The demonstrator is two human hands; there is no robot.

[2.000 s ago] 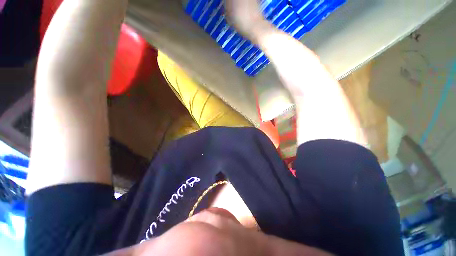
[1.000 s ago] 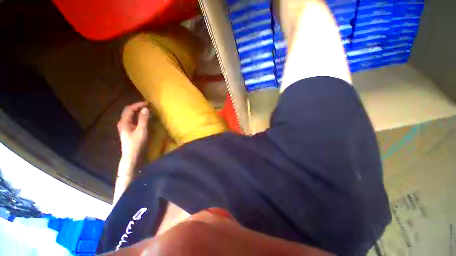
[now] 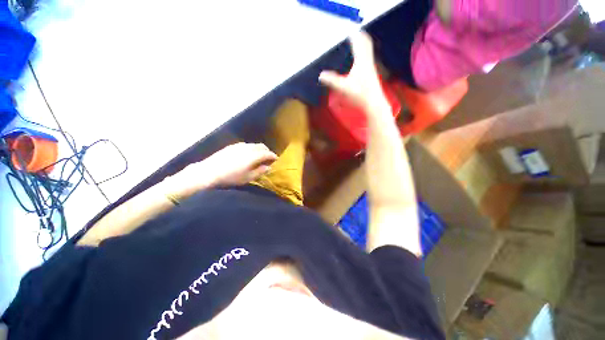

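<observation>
My right hand [image 3: 355, 76] is raised in front of a red stool by the table edge. It is blurred, with thumb and fingers apart and nothing seen in it. My left hand [image 3: 245, 163] rests low at my lap on the yellow trousers, fingers slightly bent. No object shows in it, but its palm side is hidden. The open brown carton [image 3: 468, 255] stands to my right, with blue retail boxes [image 3: 428, 229] inside, partly covered by my right forearm.
The white table [image 3: 179, 73] holds a blue strip or box [image 3: 330, 8], black cables [image 3: 60, 182], an orange ring [image 3: 33, 154] and blue piles at left. A person in pink [image 3: 484, 33] sits on a red-orange stool [image 3: 431, 106]. More brown cartons [image 3: 537, 246] stand at right.
The view has swung up to the table. My right hand has come out of the carton and reaches forward above it. My left hand has moved from beside my leg onto my lap.
</observation>
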